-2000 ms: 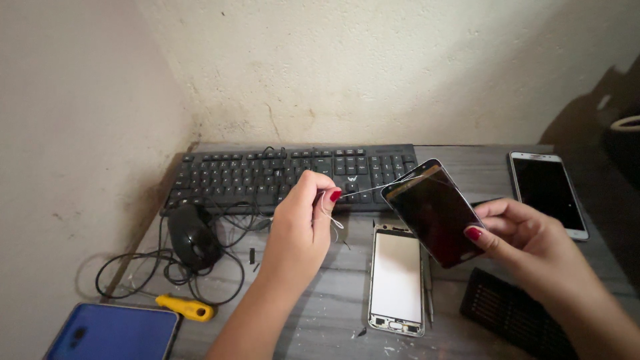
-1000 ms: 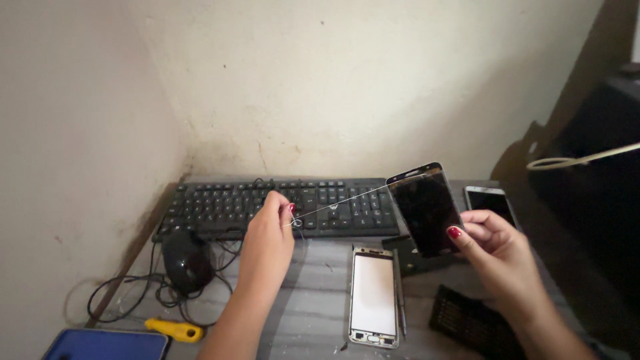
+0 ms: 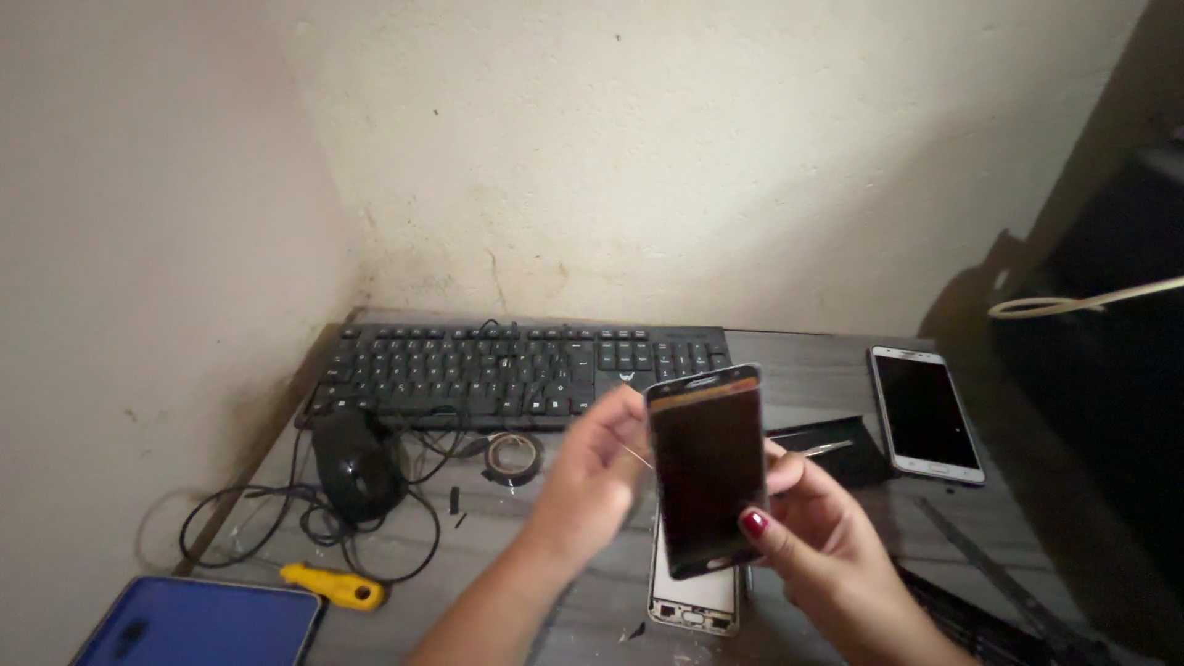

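Note:
My right hand [image 3: 823, 527] holds a black smartphone screen panel [image 3: 708, 472] nearly upright, thumb on its front near the lower right edge. At the panel's left edge is my left hand [image 3: 597, 462], its fingers partly hidden behind the panel. A thin pale wire or thread [image 3: 636, 455] runs from the left fingers to that edge. Below the panel, a white phone frame [image 3: 694, 606] lies on the table, partly covered from view.
A black keyboard [image 3: 472, 375] lies by the wall, with a mouse [image 3: 356, 467] and looped cable, a tape roll [image 3: 511, 458] and a yellow-handled tool [image 3: 333, 586] nearer. A blue tray-like object [image 3: 199, 624] is front left; a white smartphone [image 3: 928, 413] is at right.
The hands have come together: a stretched thread spanned a wide gap between my left hand and the panel a second ago, and now the left fingers are at the panel's edge.

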